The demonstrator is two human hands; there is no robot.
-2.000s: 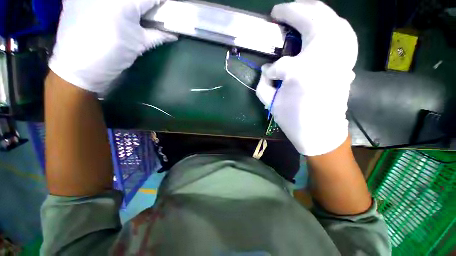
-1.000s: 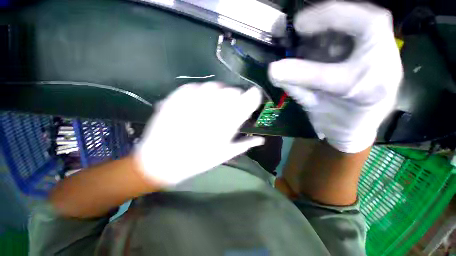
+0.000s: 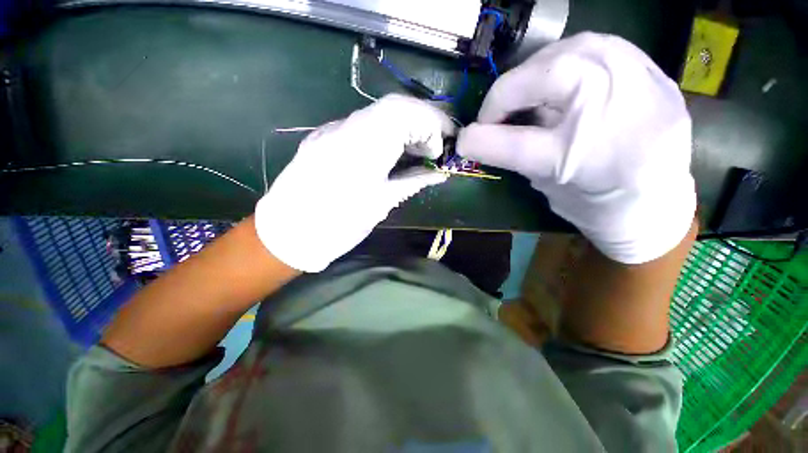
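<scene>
The long silver motor unit (image 3: 390,25) lies across the top of the bench, its black end bracket (image 3: 490,32) and round end cap (image 3: 545,22) at the right. My left hand (image 3: 350,181), in a white glove, pinches the small circuit board (image 3: 470,171) by its left end. The board looks edge-on. My right hand (image 3: 589,146), also gloved, has its fingertips at small wires just above the board; what they grip is hidden. A white lead wire (image 3: 356,75) and blue lead wires (image 3: 412,81) run down from the unit's lower edge.
The dark green mat (image 3: 177,88) carries a thin solder wire (image 3: 133,164) at the left. A yellow sponge (image 3: 710,55) is at the upper right. A blue basket (image 3: 66,274) is below the edge at left, a green basket (image 3: 735,310) at right.
The unit was held in both hands, then left lying on the mat. My left hand has taken hold of the board, and my right hand has come down beside it, fingers closed together.
</scene>
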